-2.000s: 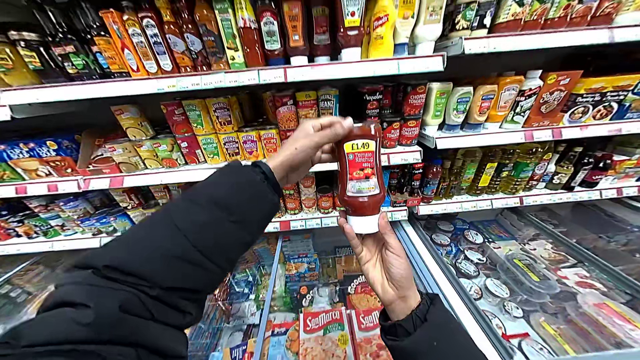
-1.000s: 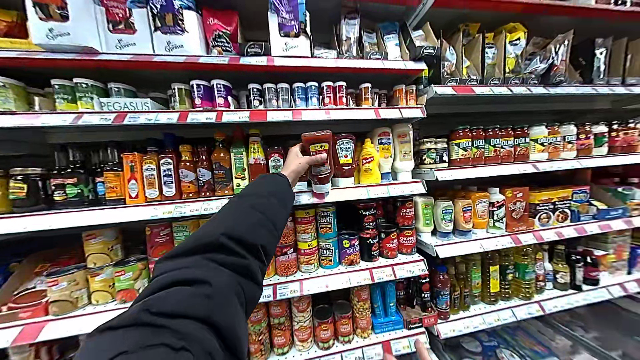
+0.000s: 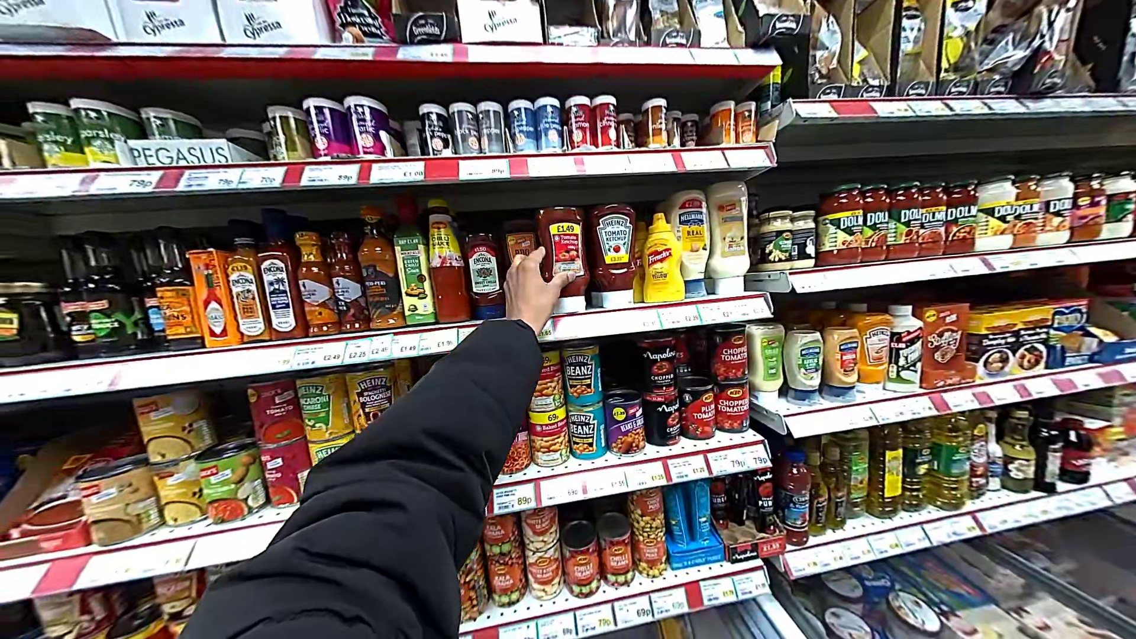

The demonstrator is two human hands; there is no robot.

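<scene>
My left hand (image 3: 535, 288), at the end of a black padded sleeve, reaches to the sauce shelf (image 3: 657, 318). Its thumb and fingers touch the left side of a ketchup bottle (image 3: 564, 253) with a red and yellow label, which stands upright on its white cap at the shelf's front. Right beside this bottle stands a Heinz tomato ketchup bottle (image 3: 614, 248), then a yellow mustard bottle (image 3: 662, 259). To the left of the hand is a sweet chilli sauce bottle (image 3: 484, 273). My right hand is out of view.
Spice jars (image 3: 491, 129) line the shelf above. Below are stacked bean tins (image 3: 583, 404) and tomato tins (image 3: 698, 406). Pasta sauce jars (image 3: 903, 217) and oil bottles (image 3: 886, 470) fill shelves on the right. A freezer cabinet (image 3: 958, 590) lies at the lower right.
The ketchup bottle, held between both hands at first, was carried to the sauce shelf by my left hand and now stands there, more upright. My right hand has left the view. The view has shifted upward.
</scene>
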